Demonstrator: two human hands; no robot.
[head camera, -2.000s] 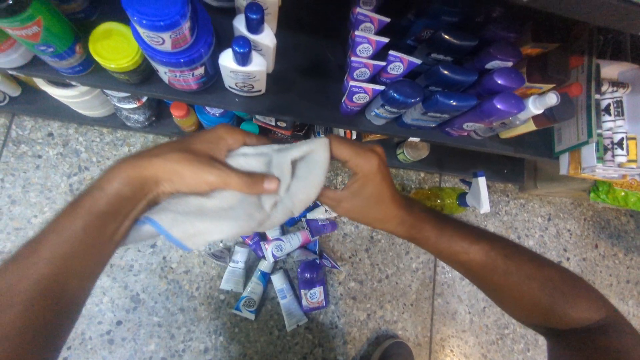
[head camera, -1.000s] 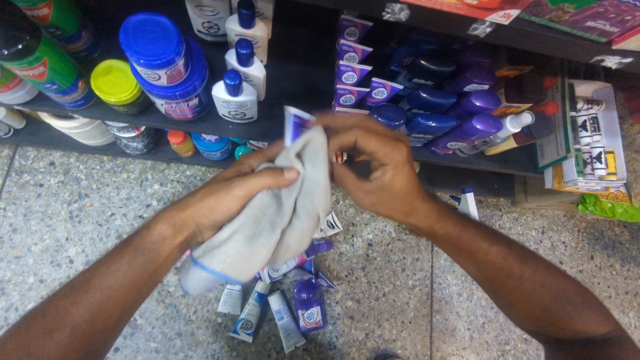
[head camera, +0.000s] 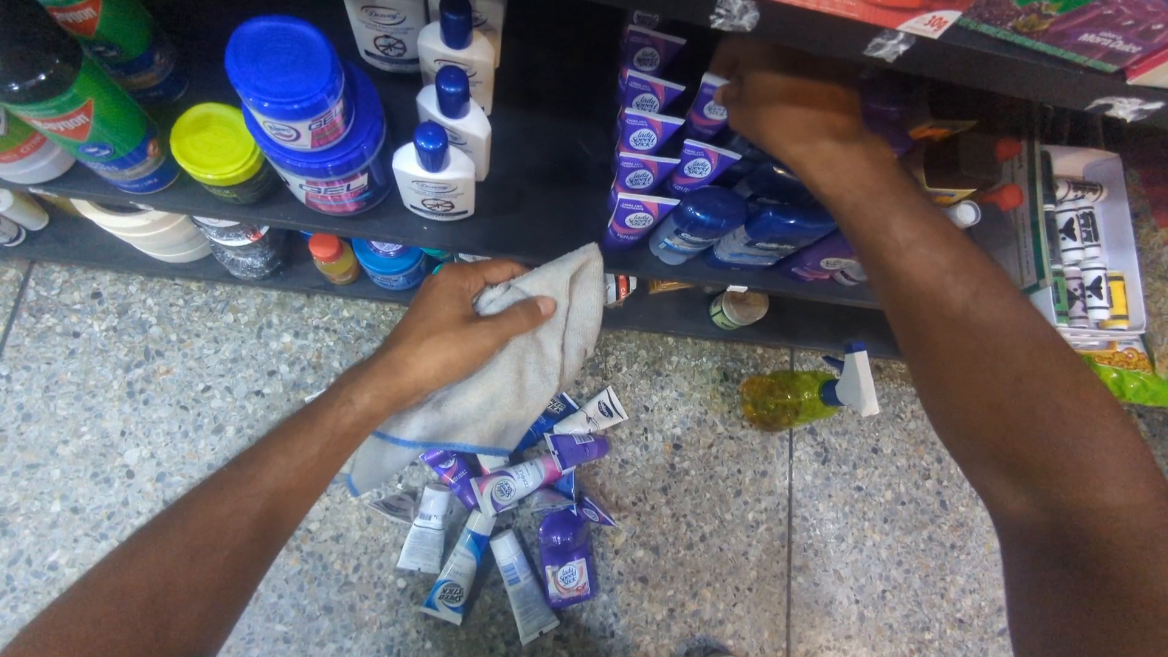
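My left hand (head camera: 474, 319) grips a grey cloth (head camera: 538, 351) with a blue edge, low in front of the shelf. Up at the shelf, my right hand (head camera: 789, 100) reaches over the deodorants, its fingers at a purple Lady Speed Stick tube (head camera: 708, 108) behind a row of like tubes (head camera: 641, 214); whether it holds that tube is unclear, as its fingertips are blurred and partly hidden. Blue-capped deodorant containers (head camera: 698, 224) stand below that hand. On the speckled floor under the cloth lies a loose pile of deodorant tubes (head camera: 516, 484), with a purple roll-on deodorant (head camera: 568, 557) at its edge.
White bottles with blue caps (head camera: 436, 178), stacked blue gel tubs (head camera: 315, 164) and a yellow-lidded jar (head camera: 219, 151) fill the shelf's left. A spray bottle of yellow-green liquid (head camera: 794, 397) lies on the floor. At right is a white box of small containers (head camera: 1090, 246). Another shelf's edge (head camera: 876, 46) overhangs.
My right hand has moved from beside the cloth up to the shelf among the tubes. A purple-and-white tube showed above the cloth one second ago; my left hand still holds the cloth.
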